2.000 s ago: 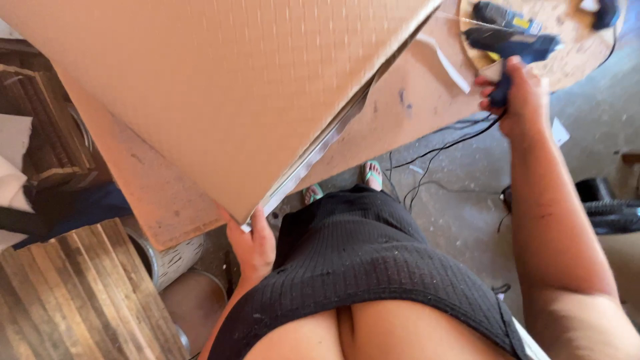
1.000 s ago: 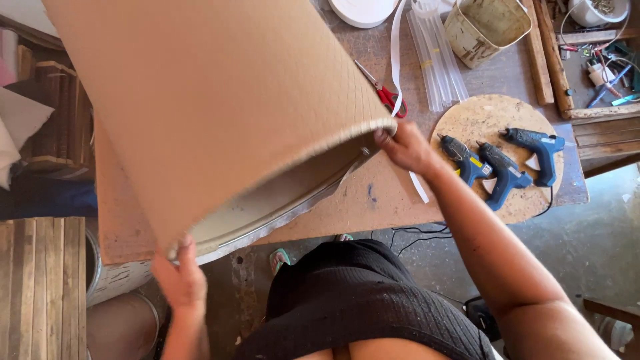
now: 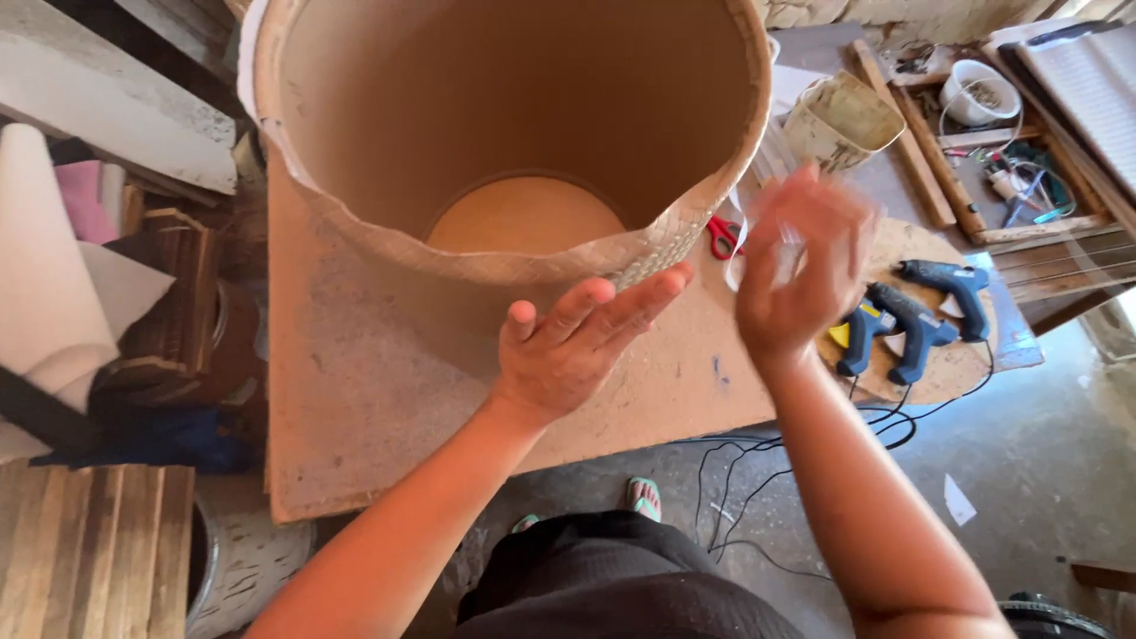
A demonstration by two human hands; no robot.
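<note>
A large round woven basket [image 3: 524, 98] stands upright on the wooden worktable [image 3: 355, 399], its mouth facing up toward me. Its inside is smooth and brown with a lighter round bottom, and the near rim is wavy. My left hand [image 3: 572, 351] is raised in front of the near rim, fingers spread and holding nothing; whether its fingertips touch the basket is unclear. My right hand [image 3: 799, 257], blurred, is lifted to the right of the basket with no object visible in it. Beside the basket, red-handled scissors [image 3: 725, 238] lie near a white strip [image 3: 735, 266], partly hidden by my right hand.
Several blue glue guns [image 3: 919, 328] rest on a round board [image 3: 958, 373], their cords hanging off the table edge. A stained container [image 3: 843, 120] and a tool tray [image 3: 1029, 177] with a white bucket [image 3: 978, 93] are at back right. Slatted wood [image 3: 89, 541] lies at lower left.
The basket, earlier tilted on the table with both hands at its rim, now stands with its mouth up. Both hands have let go of it. Two seconds ago the right hand held a glue gun.
</note>
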